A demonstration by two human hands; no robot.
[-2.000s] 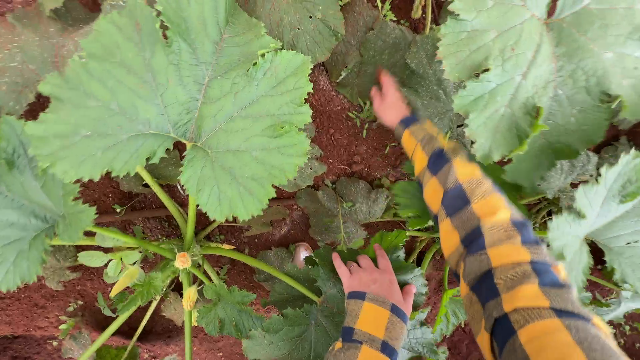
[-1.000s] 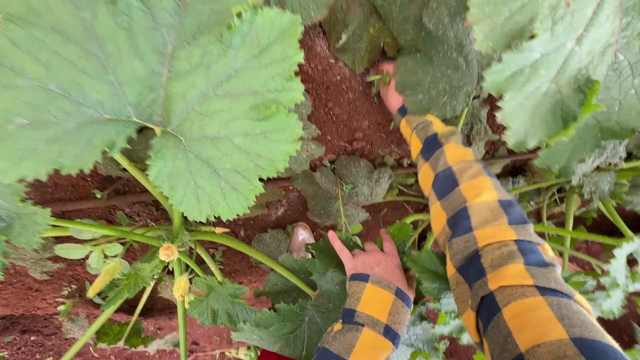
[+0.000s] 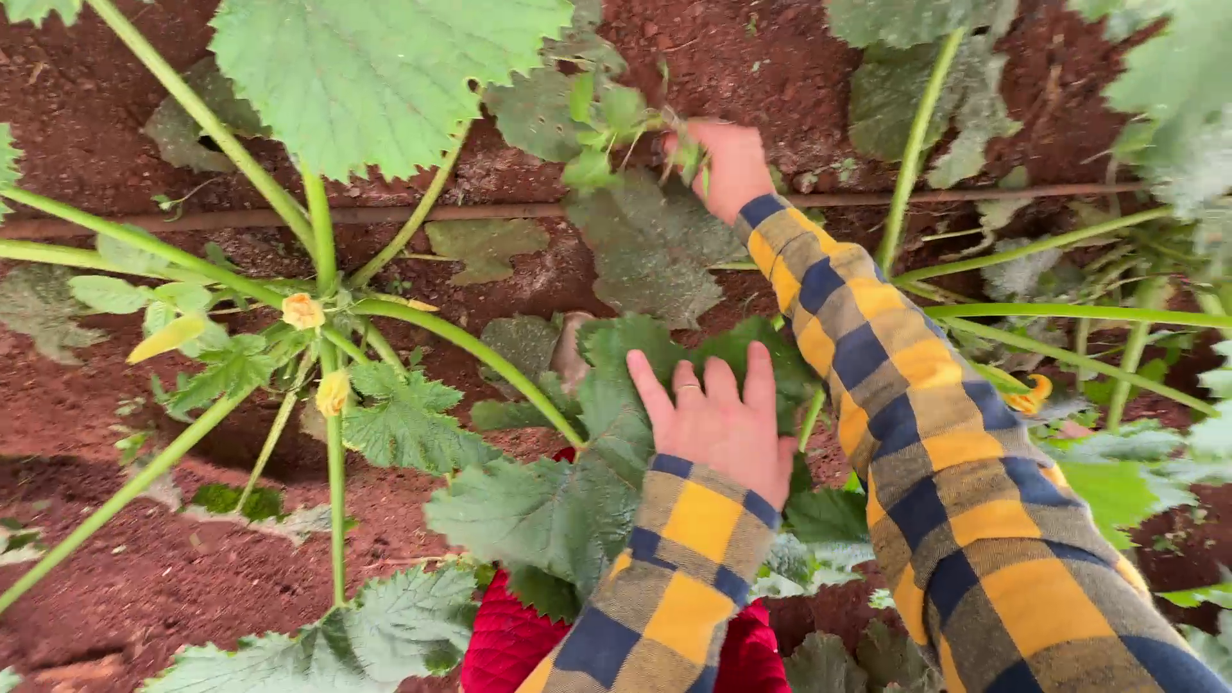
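Note:
My right hand point(image 3: 727, 168) is closed around a small uprooted-looking weed point(image 3: 616, 130), whose green leaves stick out to the left over the red soil. My left hand point(image 3: 717, 419), a ring on one finger, lies palm down with fingers spread on a large dark squash leaf point(image 3: 568, 491). Left of it stands a squash plant with thick green stems point(image 3: 472, 346), a withered orange flower point(image 3: 303, 311) and a second yellow one point(image 3: 333, 393). A broad pale leaf point(image 3: 375, 77) hangs above these.
A thin brown irrigation pipe point(image 3: 972, 194) crosses the soil behind the plants. More squash stems point(image 3: 1059, 311) spread at the right, with a curled yellow-orange flower point(image 3: 1030, 395). A grey-green leaf point(image 3: 654, 245) lies below my right hand. Red cloth point(image 3: 510, 635) shows at the bottom.
My right hand has come back from beside the far leaves toward the pipe, with the weed in its fingers. My left hand remains over the dark leaf. The view has shifted.

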